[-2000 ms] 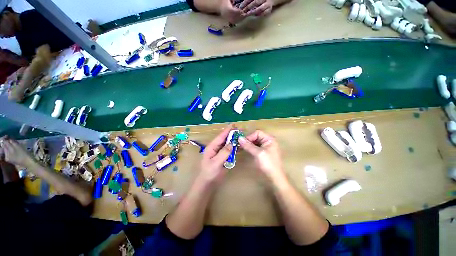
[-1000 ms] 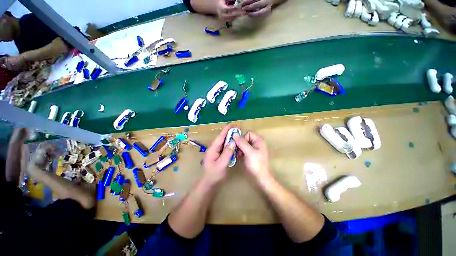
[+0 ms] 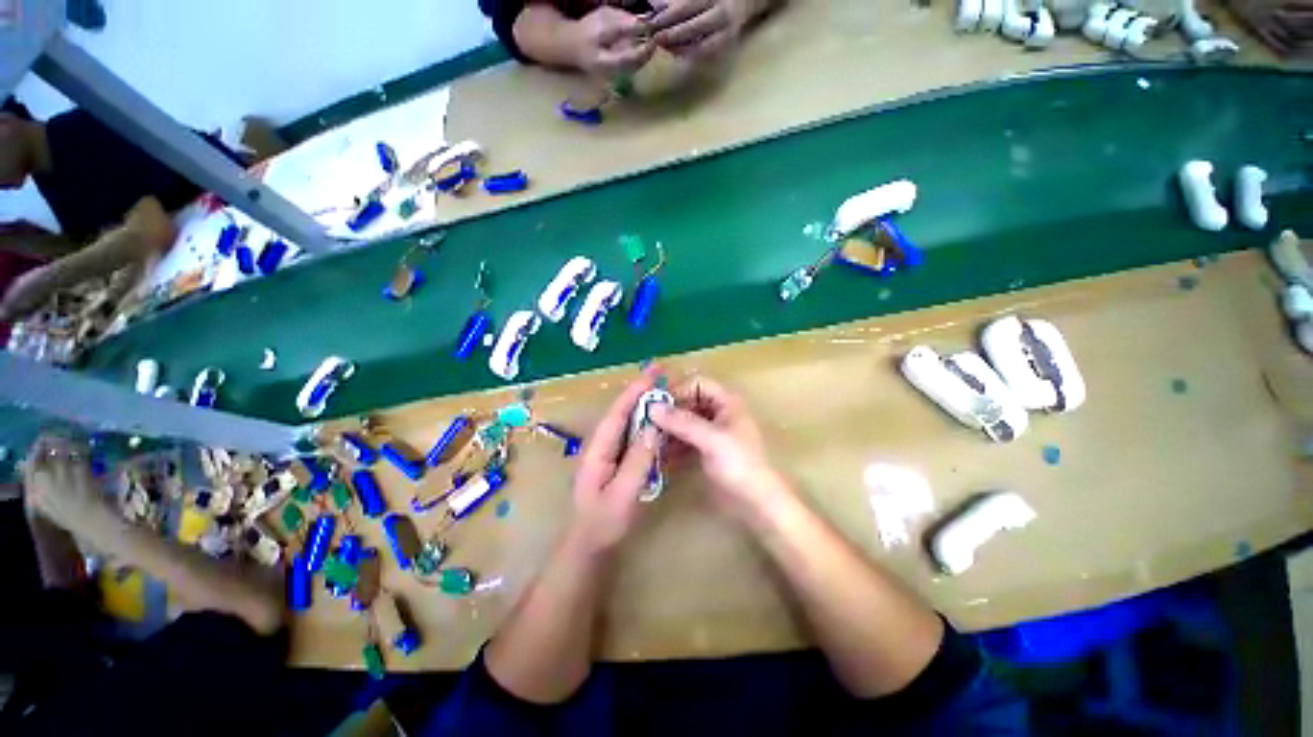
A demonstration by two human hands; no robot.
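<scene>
A white curved housing (image 3: 652, 485) with a blue strip inside is between my two hands, over the front bench. My left hand (image 3: 616, 468) is closed around its left side. My right hand (image 3: 717, 444) touches its upper part, with the thumb pressing on the open face. The fingers cover most of the housing, so its wires and board cannot be made out.
Blue batteries with green boards (image 3: 369, 494) are piled left. White housings (image 3: 968, 392) and clear film (image 3: 900, 504) lie right. The green belt (image 3: 749, 245) carries housings and batteries. A neighbour's arm (image 3: 159, 554) is at far left; a person's hands (image 3: 655, 32) work across the belt.
The blue battery and green board, visible in the housing earlier, are now mostly covered by my fingers. My right thumb has moved onto the housing. Items on the belt have shifted left.
</scene>
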